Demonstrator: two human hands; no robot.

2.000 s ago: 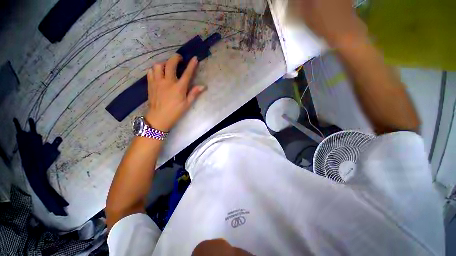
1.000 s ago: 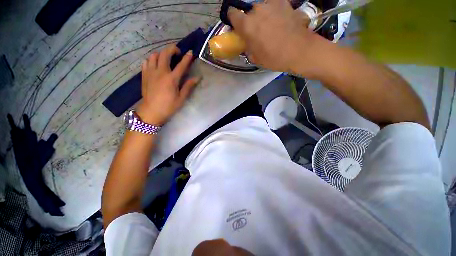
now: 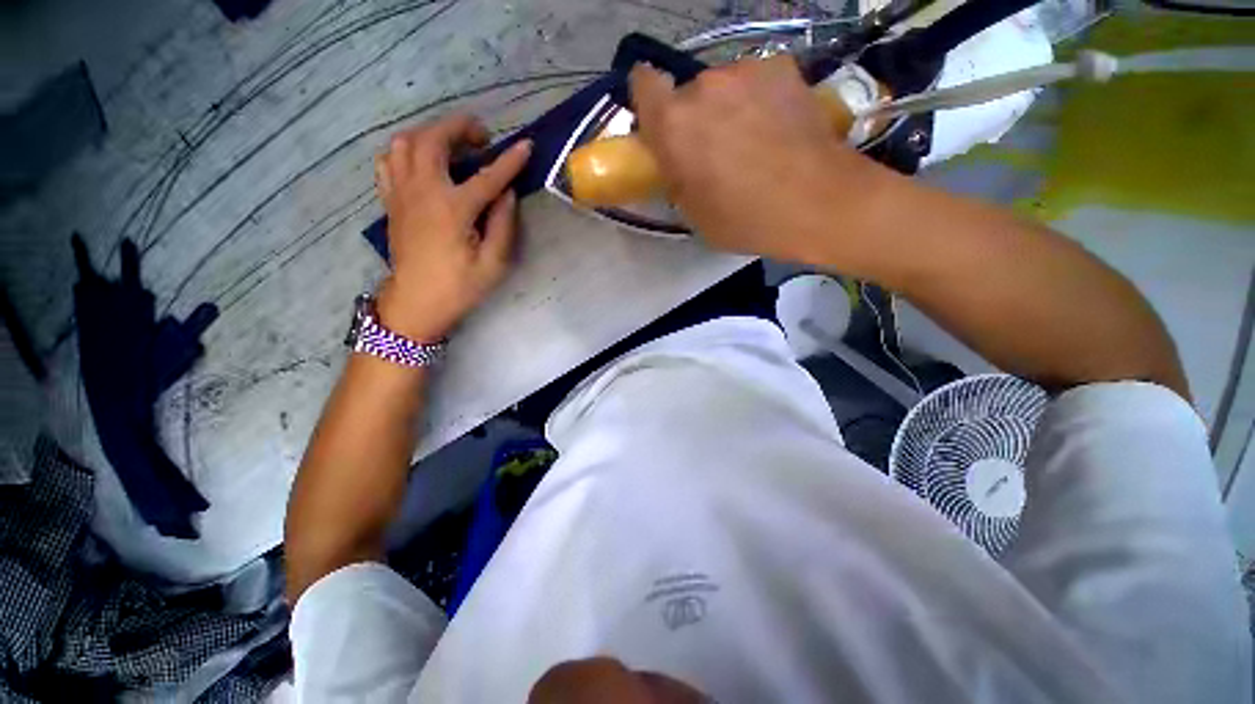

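A straight navy band piece [image 3: 553, 132] lies flat on the worn whitish table [image 3: 296, 344]. My left hand [image 3: 447, 220] lies on the band with its fingers spread, pressing it flat and covering part of it. My right hand [image 3: 750, 138] grips the tan handle of the steam iron [image 3: 606, 171]. The iron's pointed chrome tip faces left, at the band's right part. The iron's underside and the band's right end are hidden by the iron and my hand.
A pale steam hose [image 3: 991, 91] and a black cable trail right from the iron. Branched navy pieces [image 3: 131, 371] lie at the table's left. Checked fabric [image 3: 97, 605] is heaped at lower left. A white fan [image 3: 974, 461] stands below the table, at right.
My right hand came in from the right with the iron, now at the band. The view has shifted, and my left hand has stayed on the band.
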